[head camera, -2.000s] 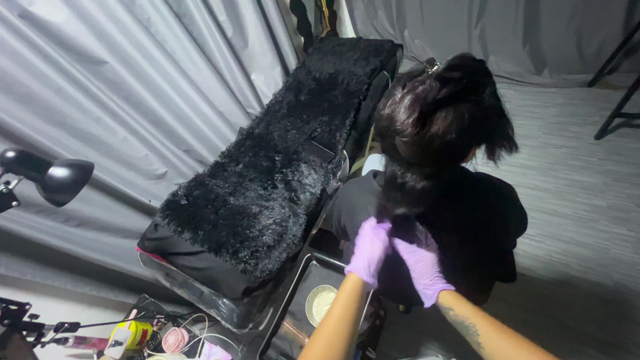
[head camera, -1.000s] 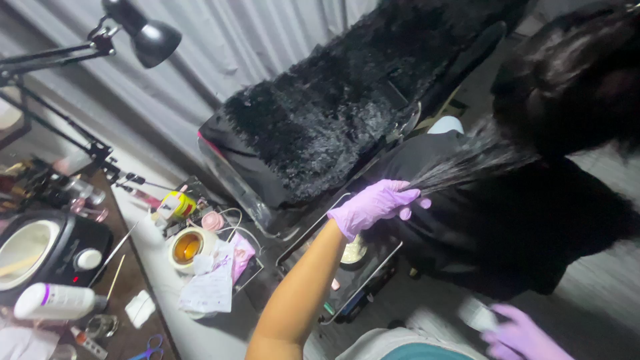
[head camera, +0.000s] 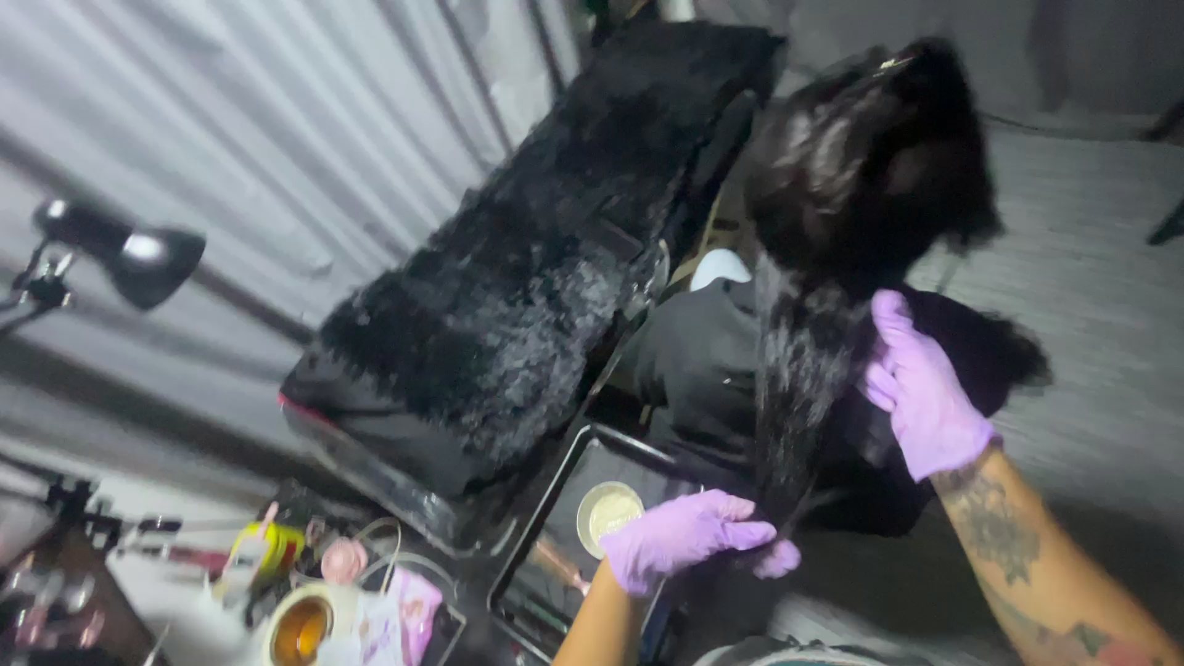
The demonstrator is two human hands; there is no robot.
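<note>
A seated person with long dark hair (head camera: 860, 176), dressed in black, has their back to me. My left hand (head camera: 698, 541), in a light purple glove, is at the lower ends of a long hair section (head camera: 795, 388); whether its fingers are closed on the strands is unclear. Higher up, at the right side of that section, my gloved right hand (head camera: 925, 388) touches the hair with its thumb raised and fingers partly bent. A round tub of pale cream (head camera: 610, 513) sits in a black tray (head camera: 546, 518), just behind my left hand.
A bed with a black fluffy cover (head camera: 518, 277) stands left of the person. At the lower left are a yellow container (head camera: 268, 546), a pot of amber substance (head camera: 301, 629) and cables. A black lamp (head camera: 148, 259) hangs before the grey curtain (head camera: 305, 120).
One second ago my right hand was low at the right beside a small pale object; now it is up at the hair without it. The view has swung back right.
</note>
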